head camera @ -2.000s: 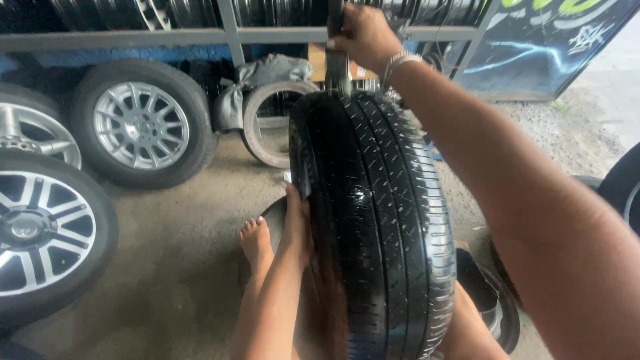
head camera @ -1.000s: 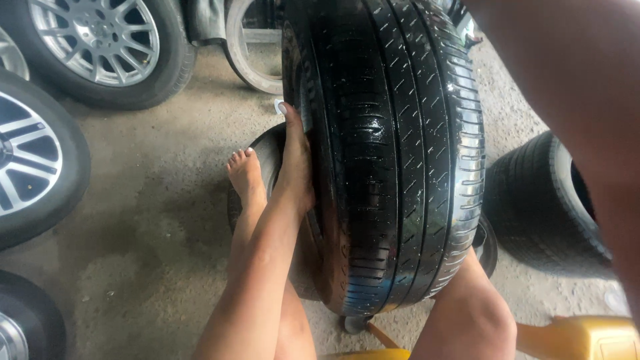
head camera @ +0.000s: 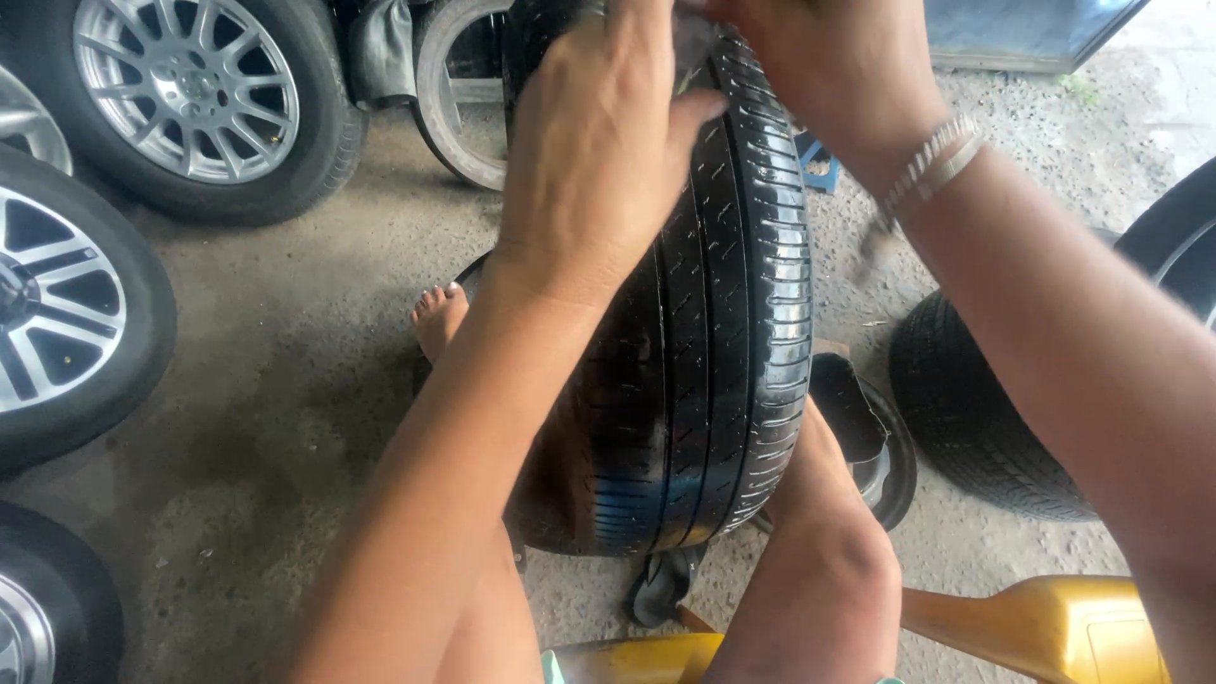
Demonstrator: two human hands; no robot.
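Observation:
A black rubber tire (head camera: 708, 342), its tread wet and shiny, stands upright between my legs. My left hand (head camera: 603, 142) is over the upper part of the tread, with its thumb pointing right; what its fingers touch is cut off by the top edge. My right hand (head camera: 836, 57) is at the tire's top right, partly out of the frame and blurred, with a bracelet (head camera: 936, 161) at the wrist. Whether either hand holds something cannot be made out. A dark blurred thing shows between the hands.
Alloy wheels with tires stand at left, one upper left (head camera: 190, 90) and one mid left (head camera: 57, 304). A bare ring (head camera: 465, 95) leans behind. Another tire (head camera: 978, 408) lies right, near a yellow plastic object (head camera: 1073, 627). My bare foot (head camera: 440, 313) is beside the tire.
My left hand has moved from the tire's left side up to the top of its tread. My right hand, out of view a second ago, shows again at the top.

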